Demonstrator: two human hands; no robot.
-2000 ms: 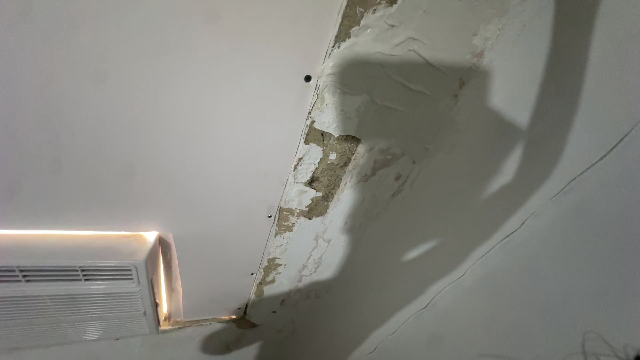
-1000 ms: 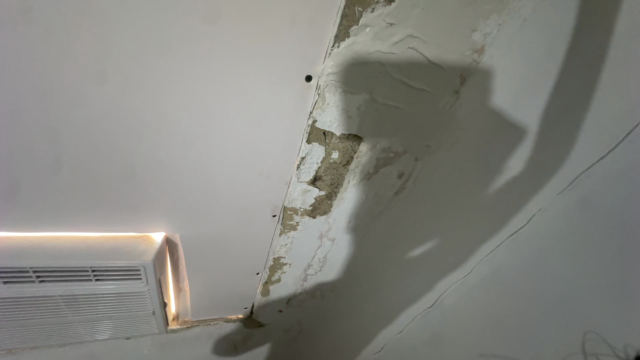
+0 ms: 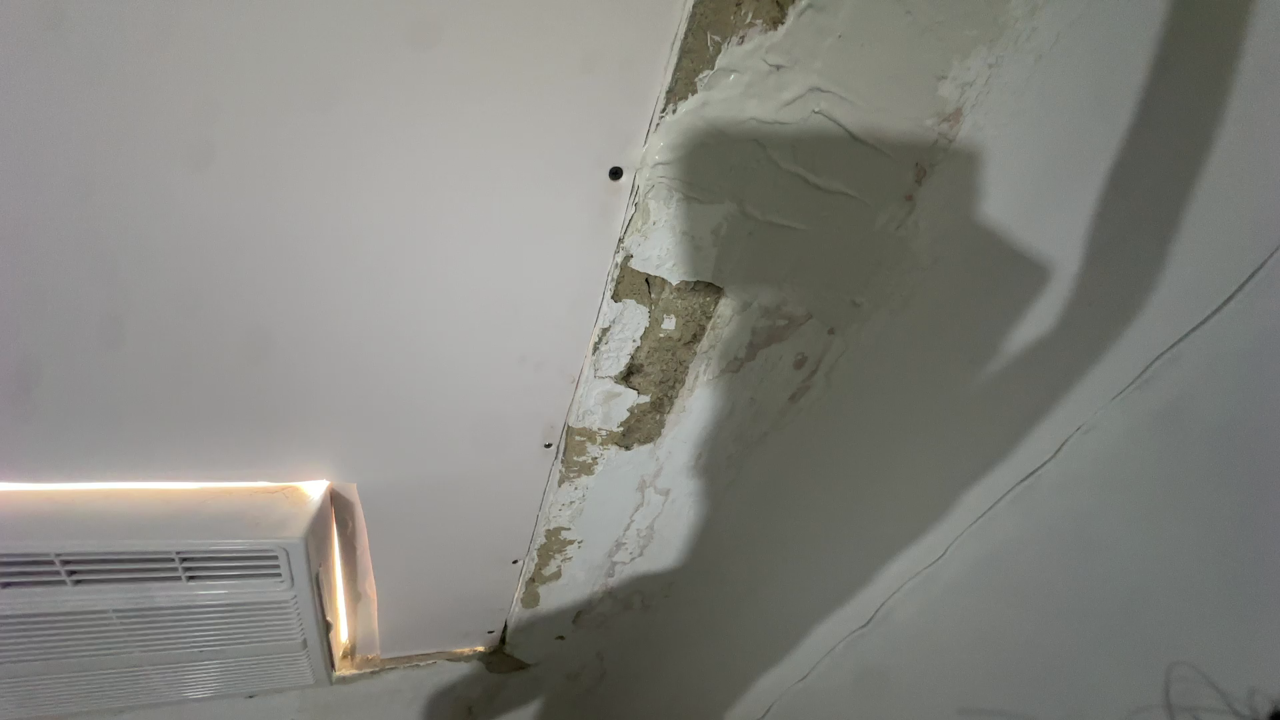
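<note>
Neither my left hand nor my right hand shows in the head view. A white wall (image 3: 650,500) with peeling paint runs diagonally down the middle, and bare tan plaster (image 3: 675,350) is exposed in ragged patches along its edge. Higher up, the coating (image 3: 800,110) looks wet or smooth and has wrinkled ridges. A large dark shadow (image 3: 850,400) falls across this surface, with a long band reaching to the top right. A smooth white panel (image 3: 300,250) adjoins the damaged strip along a narrow seam; a dark screw head (image 3: 616,173) sits near that seam.
A white louvred air conditioner (image 3: 150,620) sits in an opening at the lower left, with bright light along its top and right edges. A thin cable or crack (image 3: 1030,470) crosses the right side diagonally. Thin dark wiry strands (image 3: 1190,690) show at the bottom right corner.
The shadow has shifted slightly to the right against the wall between the earliest frame and now. The peeling patches look the same.
</note>
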